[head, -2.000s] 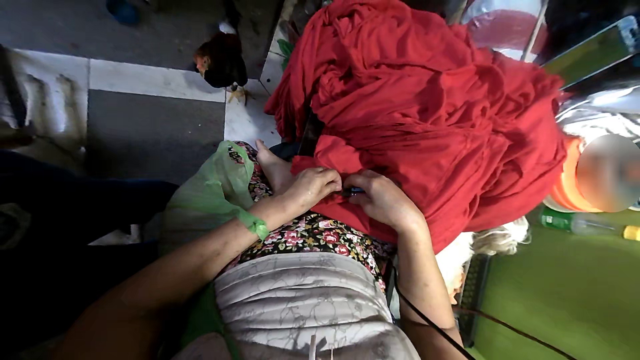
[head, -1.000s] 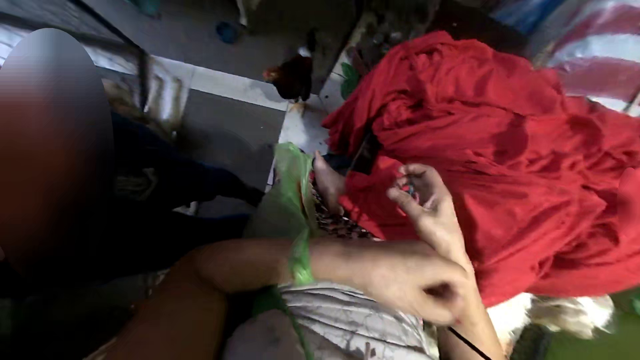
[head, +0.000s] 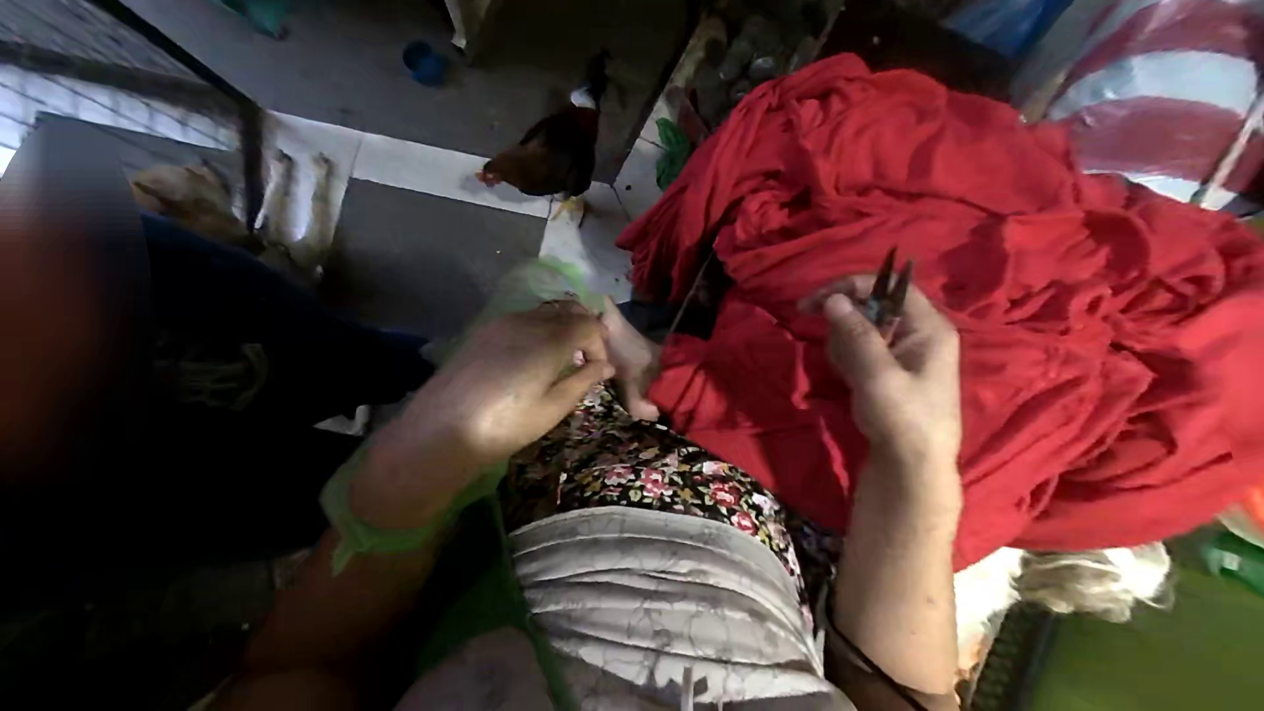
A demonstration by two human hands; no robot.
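Observation:
A small pair of thread snips, its two pointed blades upward, is gripped in my right hand, which is over the red cloth. The cloth lies in a large crumpled heap, one edge reaching my lap. My left hand is curled above my thigh at the mouth of a green plastic bag, whose handle loops round my left forearm. Whether the fingers hold anything small cannot be told. Floral fabric covers my lap below the hands.
At the left stands a person in dark clothes, close to my left arm. A chicken is on the tiled floor, near a small blue container. A red-and-white striped bag sits at the upper right, and a green surface at the lower right.
My left hand, lately across my right forearm, has moved left to the green bag. My right hand, earlier at the cloth with my left, is now raised over it. The view has shifted left.

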